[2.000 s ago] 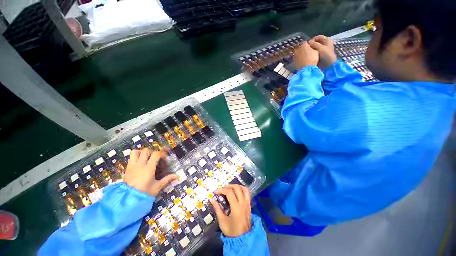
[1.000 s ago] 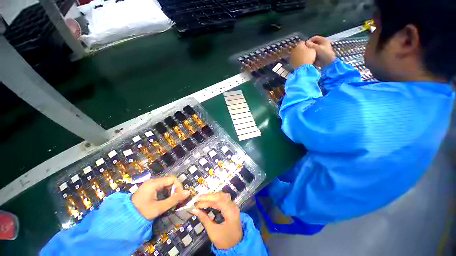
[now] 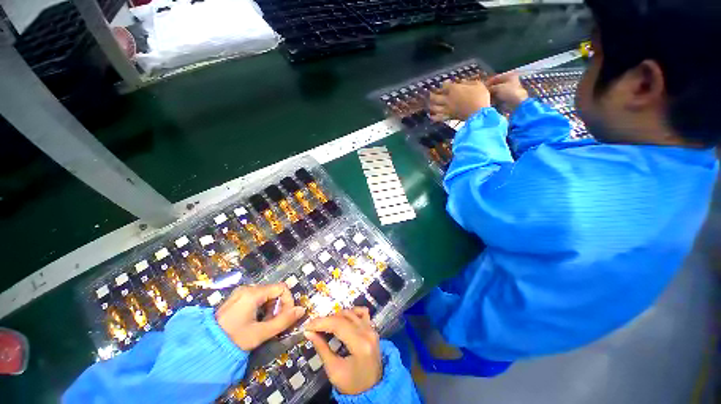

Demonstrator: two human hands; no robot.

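Note:
The clear blister tray (image 3: 312, 164) holds rows of flex cable modules with black ends and orange-gold tails. Many black ends carry white-grey pads; several at the upper right and lower right are all black. My left hand (image 3: 259, 317) and my right hand (image 3: 348, 347) are close together, low over the middle of the tray. Their thumbs and fingers pinch a small pale piece, mostly hidden by the fingertips; its exact kind is unclear. A shiny film-like piece (image 3: 227, 280) lies on the tray just above my left hand.
A pale pad sheet (image 3: 387, 188) lies on the green bench right of my tray. A person in a blue smock (image 3: 577, 229) works at another tray (image 3: 383, 93) on the right. A grey upright (image 3: 87, 146), white bag (image 3: 201, 35), black trays (image 3: 328, 28) and red-pink container (image 3: 12, 352) surround the bench.
My hands were apart over the tray and have come together, pinching the small piece. My left hand moved down and right from the upper row. The neighbour's hands have moved apart.

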